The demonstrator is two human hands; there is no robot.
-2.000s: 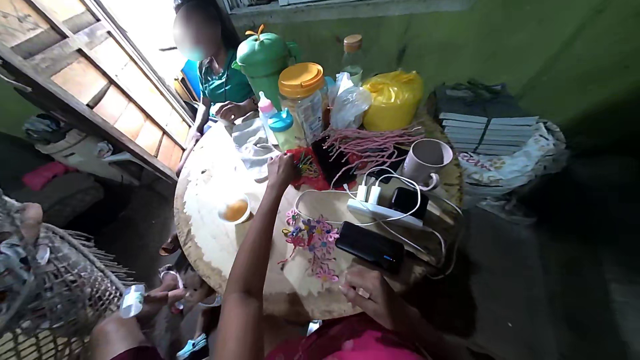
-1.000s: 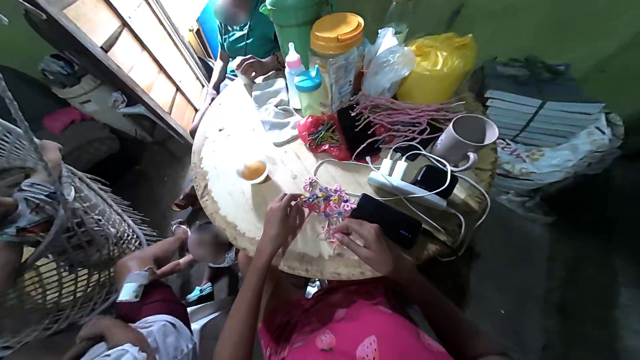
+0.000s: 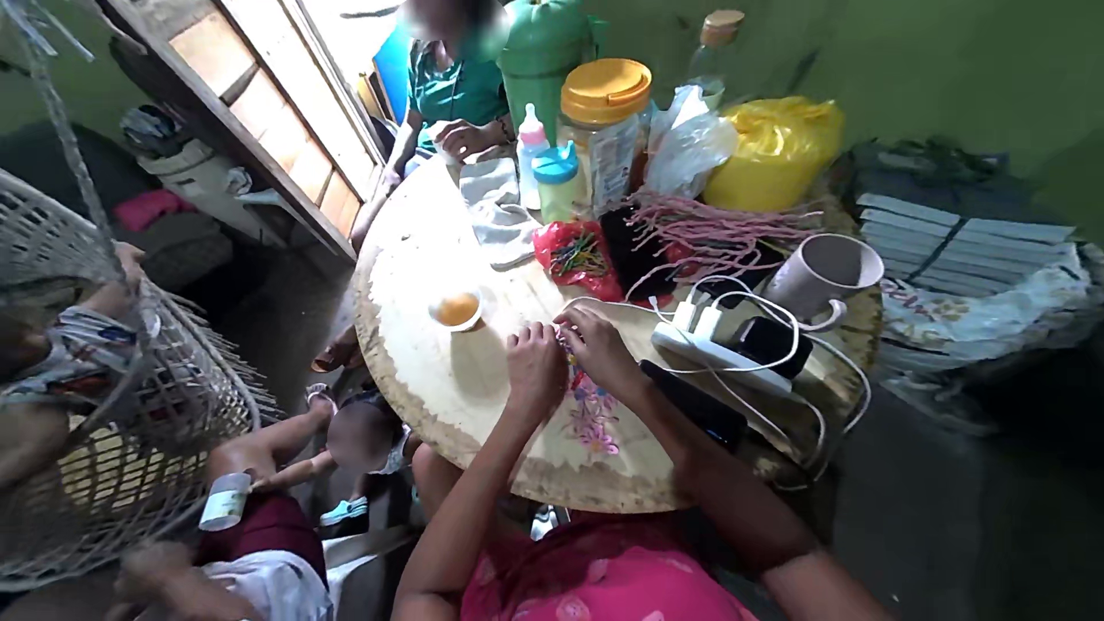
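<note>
My left hand [image 3: 536, 364] and my right hand [image 3: 597, 347] meet over the middle of the round wooden table [image 3: 483, 414]. Their fingertips pinch the upper end of a small pink and multicoloured beaded piece, mostly hidden by the fingers. Below them on the table lies a bunch of pink, blue and red flower-like pieces [image 3: 593, 418]. A red plastic bag [image 3: 576, 255] holding thin green and yellow strands sits just beyond my hands. Pink twisted cords [image 3: 716, 228] lie to its right. Left of my hands stands a small white cup [image 3: 456, 310] with orange-brown contents.
A white power strip [image 3: 720, 354] with cables, a black power bank [image 3: 694, 405] and a mug [image 3: 824, 276] are at the right. Bottles, a yellow-lidded jar [image 3: 604, 129] and a yellow bag [image 3: 772, 155] stand behind. A person [image 3: 457, 95] sits across; others are at the left, near a woven hammock chair [image 3: 172, 379].
Two seconds ago my left hand was at the red bag; it then came back to the flower-like pieces. Since one second ago both hands have moved further over the table and closer together.
</note>
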